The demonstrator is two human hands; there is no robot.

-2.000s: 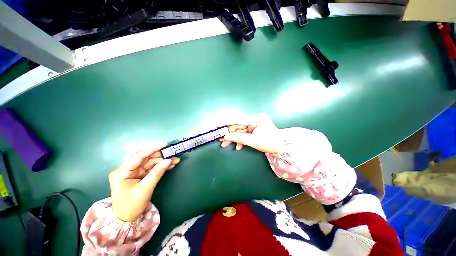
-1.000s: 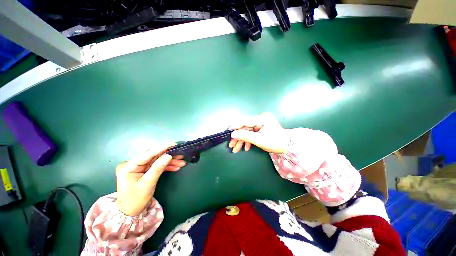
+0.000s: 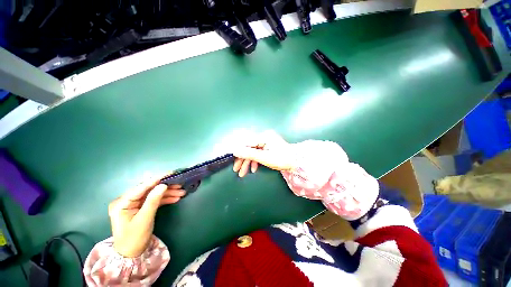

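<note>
A slim black plastic part (image 3: 203,170) is held above the green tabletop, slanting up to the right, with its small round ear on the lower edge near the left end. My left hand (image 3: 138,212) grips its left end between thumb and fingers. My right hand (image 3: 262,157) holds its right end. Both hands are bare, with pink patterned sleeves. A lone black part (image 3: 331,71) lies apart on the green top, farther off to the right.
A heap of black parts (image 3: 112,28) lies behind the white rail (image 3: 168,53), and several lie across it. A purple roll (image 3: 21,182) is at left, a black adapter (image 3: 42,271) lower left. A red and black tool (image 3: 478,44), brown carton (image 3: 404,185) and blue bins (image 3: 455,232) are at right.
The held part has been turned from its pale ribbed face to a dark side with the ear showing. Both hands keep their hold. The view has shifted, so the scene sits farther left.
</note>
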